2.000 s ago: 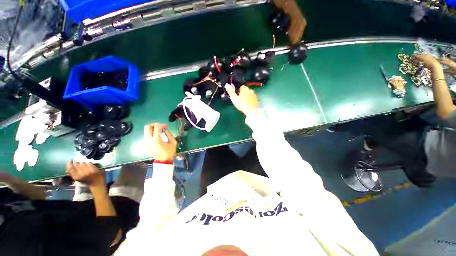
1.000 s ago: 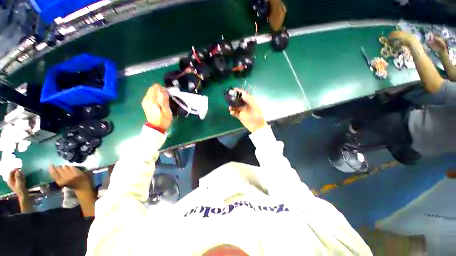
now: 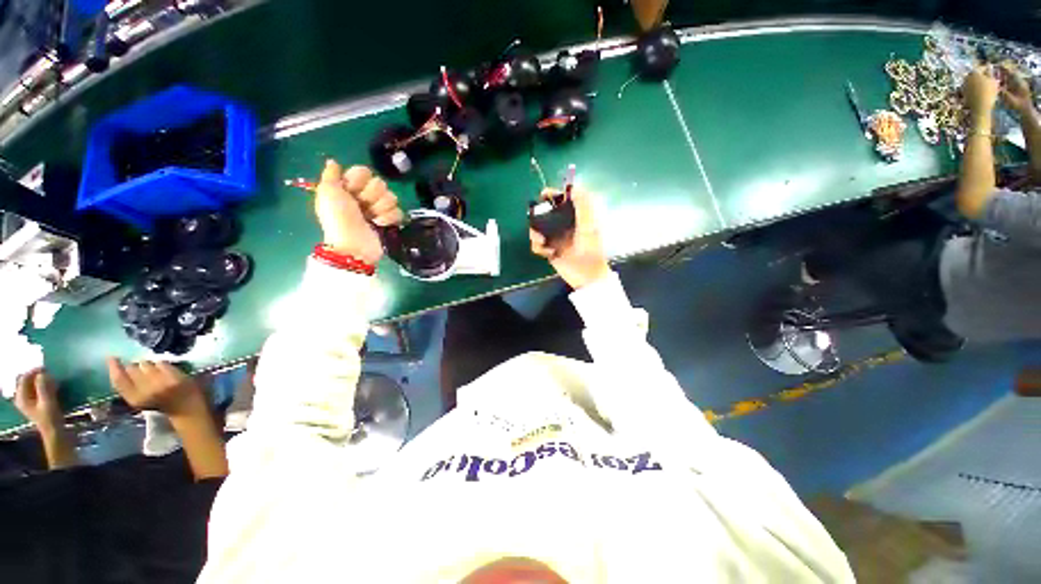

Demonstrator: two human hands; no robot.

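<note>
My right hand (image 3: 580, 242) holds a small black wired housing (image 3: 553, 217) above the bench, with thin wires standing up from it. My left hand (image 3: 352, 213) is curled around thin wire leads; their red and white ends (image 3: 300, 184) stick out to its left. Just right of my left hand, a white base (image 3: 477, 250) with a round black housing (image 3: 425, 244) joined to it lies near the bench's front edge. Behind it is a pile of black wired housings (image 3: 510, 111) with red, orange and yellow leads.
A blue bin (image 3: 168, 153) with black parts stands at left, black round covers (image 3: 183, 299) before it. White pieces lie far left. A black ball (image 3: 658, 53) sits at the back. Neighbours' hands show at lower left and at far right, by ring-shaped parts (image 3: 920, 96).
My right hand has picked up a small black housing from the pile side and brought it nearer. The white base has turned, showing the round black housing. My left hand has moved up and left onto wires.
</note>
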